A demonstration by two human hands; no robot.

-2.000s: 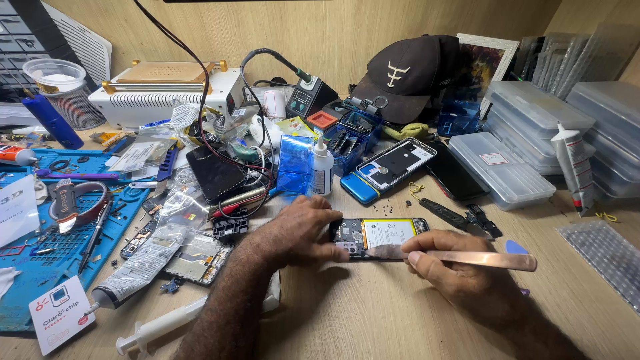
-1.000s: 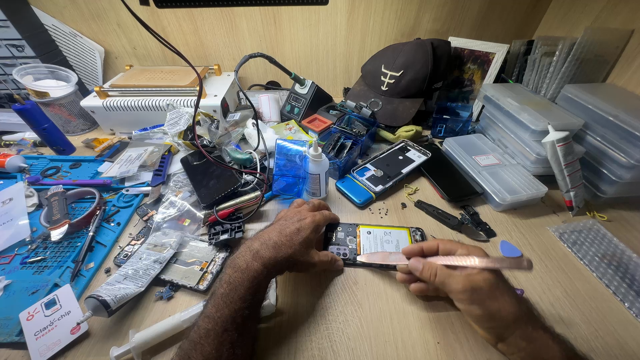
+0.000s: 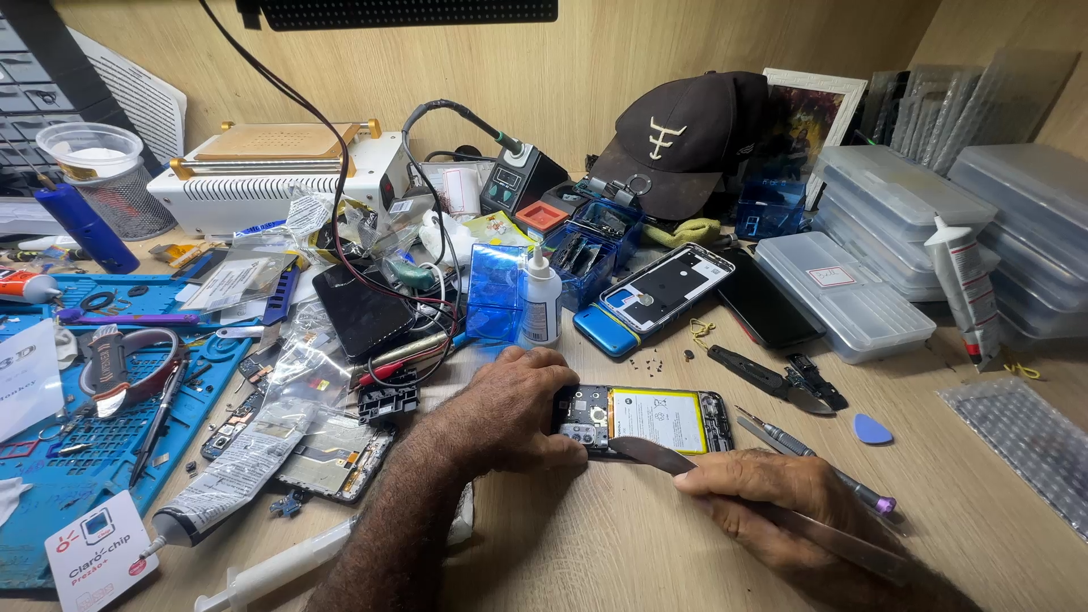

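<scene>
An opened smartphone [image 3: 599, 401] lies flat on the wooden bench, its innards facing up, with a yellow-edged battery [image 3: 659, 421] on its right part. My left hand [image 3: 518, 416] grips the phone's left end, thumb at the near edge and fingers at the far edge. Between the thumb and fingers of my right hand [image 3: 765, 497] is a thin metal spatula [image 3: 650, 455]. Its rounded tip rests at or just over the phone, near the battery's lower left corner beside the camera module. Past the phone lie tiny screws [image 3: 650, 367].
Right of the phone are a precision screwdriver [image 3: 790, 442], a blue pick [image 3: 872, 429] and a folding knife [image 3: 761, 374]. A white bottle [image 3: 541, 302] and another phone frame [image 3: 667, 289] stand behind. Left are a syringe [image 3: 289, 561], a tube [image 3: 238, 476] and a blue mat [image 3: 102, 544].
The spatula has swung in my right hand: its handle pointed right before and now slants down toward me under the hand. My left hand stays on the phone. The view has shifted slightly.
</scene>
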